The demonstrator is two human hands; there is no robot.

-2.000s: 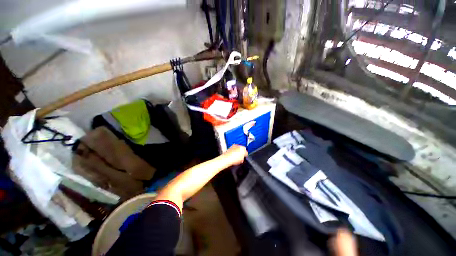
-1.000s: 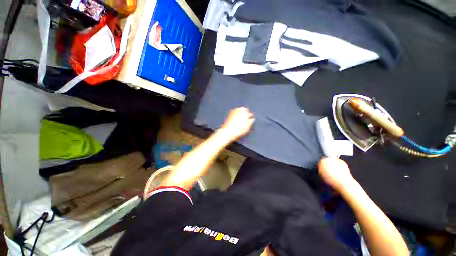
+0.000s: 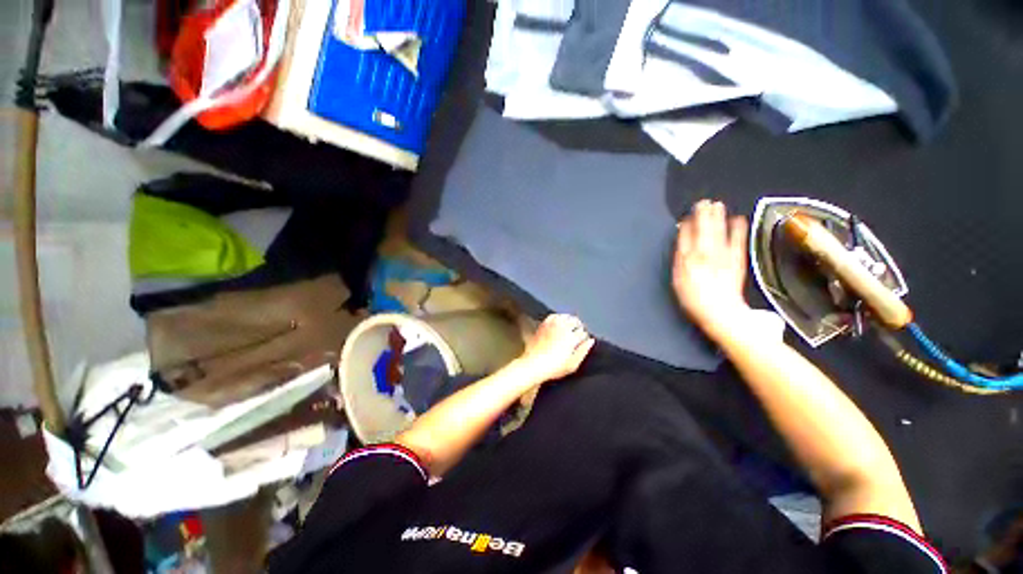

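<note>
A plain dark grey cloth panel (image 3: 561, 224) lies flat on the black ironing table (image 3: 942, 448). My left hand (image 3: 561, 345) is at its near edge with curled fingers; whether it pinches the cloth is hidden. My right hand (image 3: 712, 258) lies palm down with fingers extended at the panel's right edge. A small white piece (image 3: 763, 325) shows beside my right wrist. The steam iron (image 3: 841, 269), with a pale-rimmed soleplate and brown handle, rests just right of my right hand, untouched. Grey-and-white garment pieces (image 3: 729, 56) overlap beyond the panel.
The iron's blue and yellowish lines (image 3: 954, 370) run off right. A blue-drawer cabinet (image 3: 387, 84) with a red bag (image 3: 224, 67) stands at the upper left. A round cream scrap bin (image 3: 357, 376) is beside my left forearm. Hanging clothes, one lime green (image 3: 185, 241), are further left.
My right hand has moved from the panel's near right corner up along its right edge and flattened. My left hand has moved from the panel's surface to its near edge.
</note>
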